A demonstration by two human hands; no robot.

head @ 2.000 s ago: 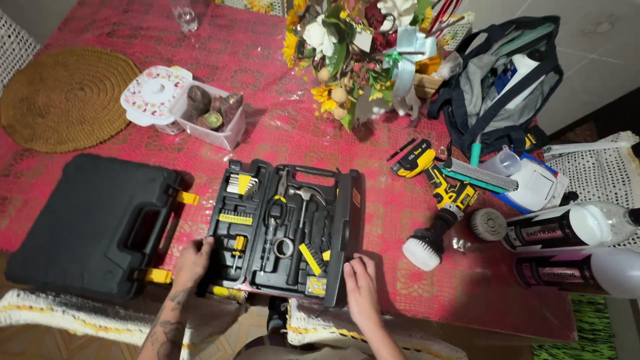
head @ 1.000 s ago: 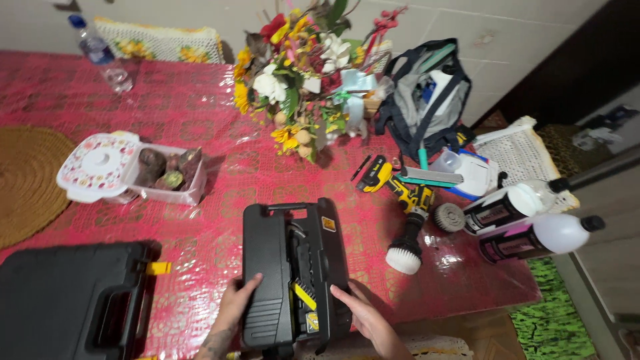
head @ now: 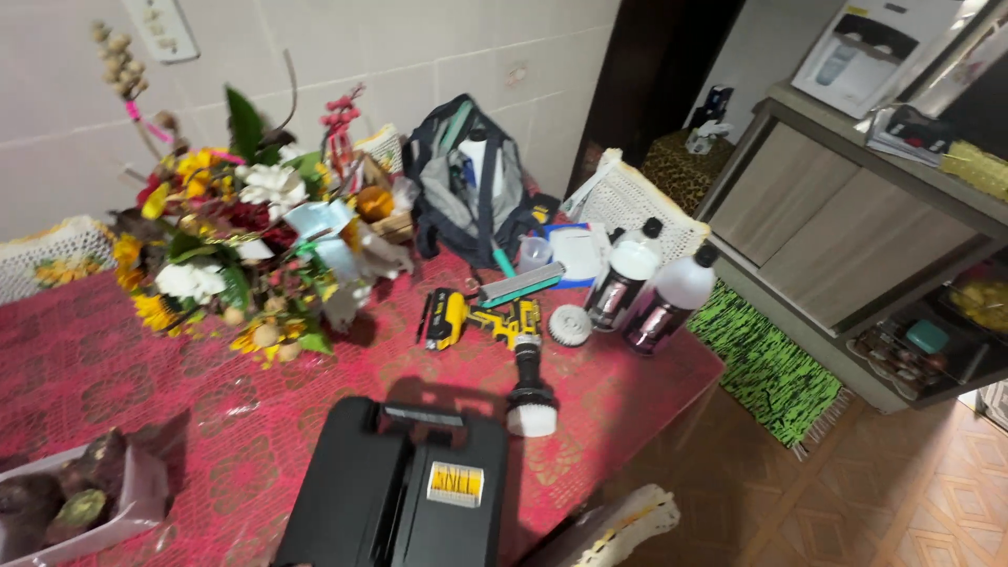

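A black plastic tool case (head: pixel 457 512) lies on the red tablecloth at the bottom middle, its handle toward the flowers. Its two halves are folded nearly together, with a dark gap between them; the tools inside are hidden. Neither of my hands shows clearly; at most a sliver of skin touches the case's lower left edge. Beyond the case lies a yellow and black cordless drill (head: pixel 512 323) with a white round brush (head: pixel 532 417) on its end. A second round brush (head: pixel 570 325) lies right of the drill.
A flower arrangement (head: pixel 252 252) stands at the left, a plastic tub of root vegetables (head: pixel 142 492) at lower left. Behind the drill are a squeegee (head: pixel 521 285), an open backpack (head: pixel 472 189) and two bottles (head: pixel 669 299). A crochet-covered chair (head: pixel 614 528) stands by the table's right edge.
The case lay open with tools showing, then its halves folded toward each other. Both hands were on its sides earlier and have dropped from sight. The view has swung right and up.
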